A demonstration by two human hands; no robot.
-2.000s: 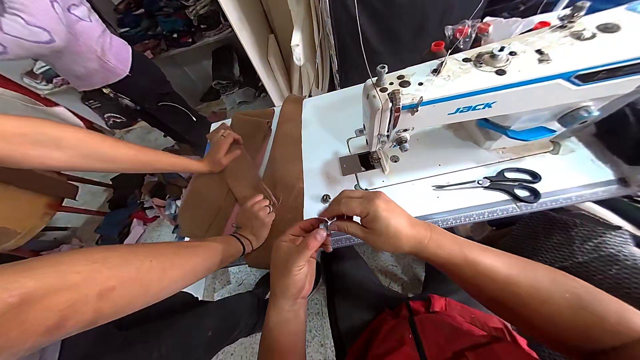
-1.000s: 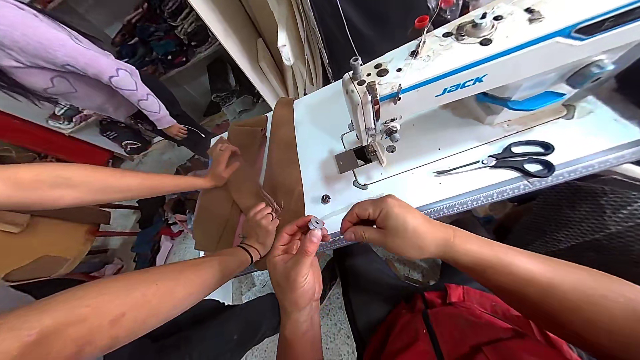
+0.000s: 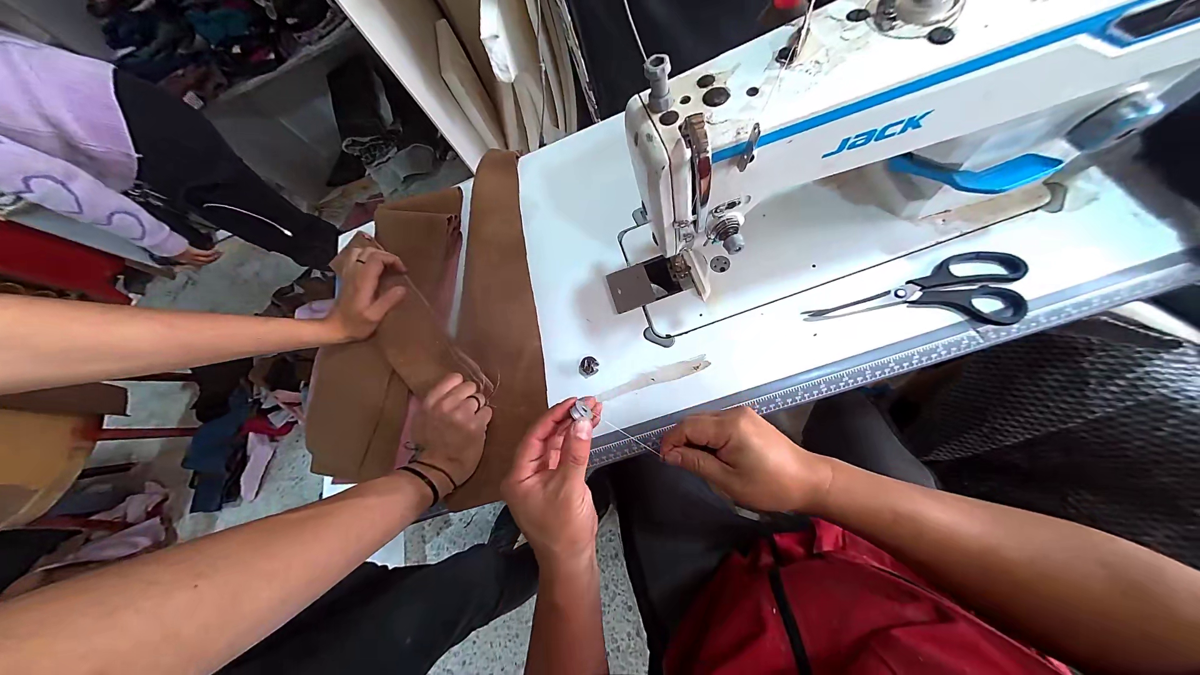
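My left hand (image 3: 558, 469) pinches a small metal bobbin (image 3: 581, 411) between thumb and fingertips at the table's front edge. A thin pale thread (image 3: 630, 437) runs from it to my right hand (image 3: 741, 459), whose closed fingers grip the thread's end. Just above the bobbin, a small round dark metal part (image 3: 589, 366), perhaps a bobbin case, lies on the white tabletop (image 3: 750, 347). Beyond it stands the head of a Jack sewing machine (image 3: 666, 187), its slide plate (image 3: 632, 289) showing by the needle area. Black-handled scissors (image 3: 937, 289) lie on the right.
At the left, a co-worker's two hands (image 3: 455, 427) press on folded brown fabric (image 3: 384, 394). A long brown piece (image 3: 502, 328) lies between them and the machine. A measuring tape strip (image 3: 844, 389) lines the front edge. Another person (image 3: 112, 159) stands at upper left, near fabric scraps.
My hands were together at the bobbin two seconds ago; my right hand has since moved right, and the thread now shows stretched between them. The co-worker's hands remain on the brown fabric.
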